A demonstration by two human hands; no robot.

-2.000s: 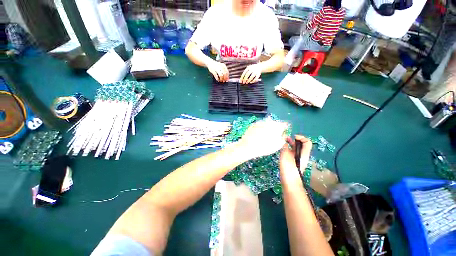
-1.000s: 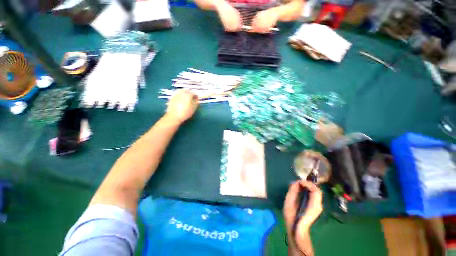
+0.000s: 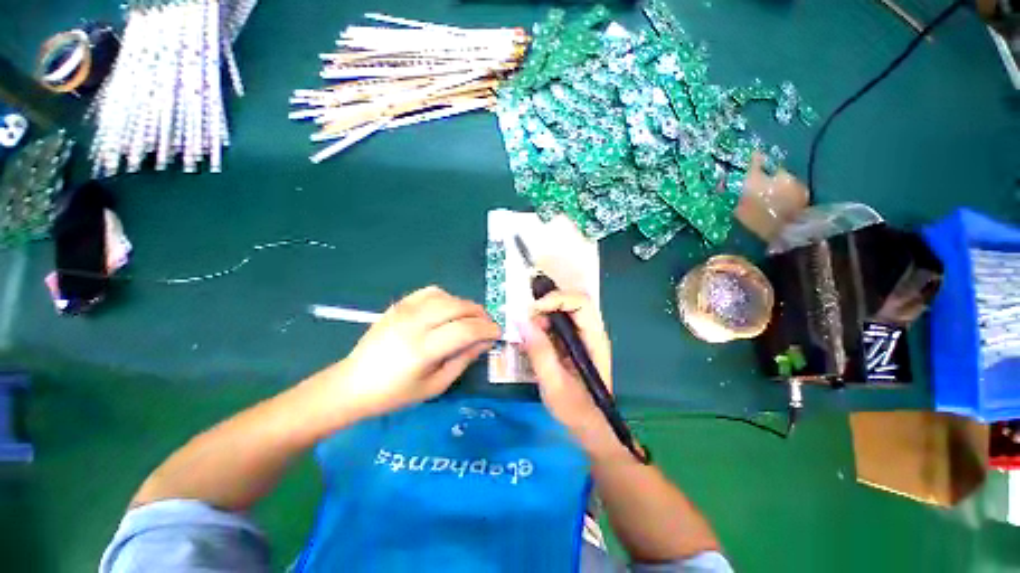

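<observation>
My left hand holds a white LED strip that sticks out to the left from under the fingers; its other end is hidden. The fingertips are at the left edge of the beige backing board. Green circuit boards line that edge. My right hand holds the soldering iron like a pen, with its tip pointing up and away over the board. The fingertips of both hands are close together at the board's lower left part.
A large heap of green boards lies beyond the board, with loose strips beside it. Finished assemblies lie far left. A round dish, a black boxy item and a blue bin stand right. Thin wire curls left.
My left hand has come back from the loose strips to the board with a strip. My right hand has moved the iron from the round dish to over the board. The view has tilted down.
</observation>
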